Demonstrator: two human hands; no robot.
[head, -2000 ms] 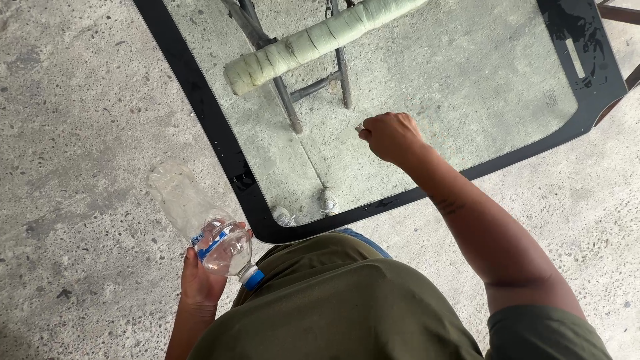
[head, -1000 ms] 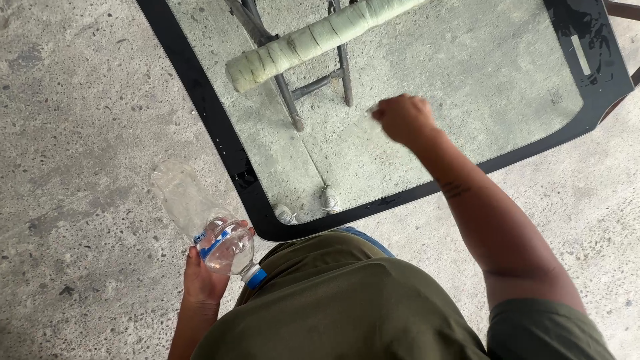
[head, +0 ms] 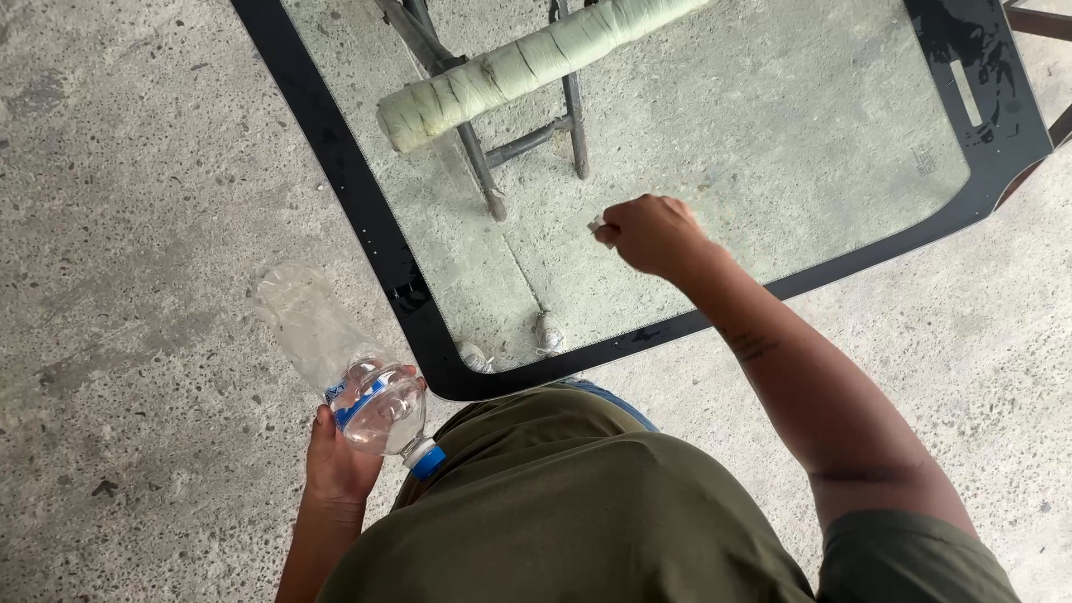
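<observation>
My left hand point(head: 343, 456) is wrapped around a clear plastic bottle point(head: 377, 410) with a blue cap and a blue label; the bottle tilts with its cap toward my shirt. To its right lies a large glass pane with a black border point(head: 335, 159), probably a vehicle windshield. Over the lower middle of this pane is my right hand point(head: 657, 234), its fingers closed on a small whitish piece point(head: 596, 224) that is mostly hidden. Whether that piece touches the glass I cannot tell.
Through the glass shows a padded, wrapped bar point(head: 519, 67) on a metal stand point(head: 528, 146). Brown metal bars point(head: 1038, 21) stand at the right edge. My shoes point(head: 548, 333) show through the pane's near corner, above the rough concrete floor point(head: 126, 209).
My right hand has moved a little over the pane, first away from my body, then back toward it. My left hand and the bottle have stayed nearly in place.
</observation>
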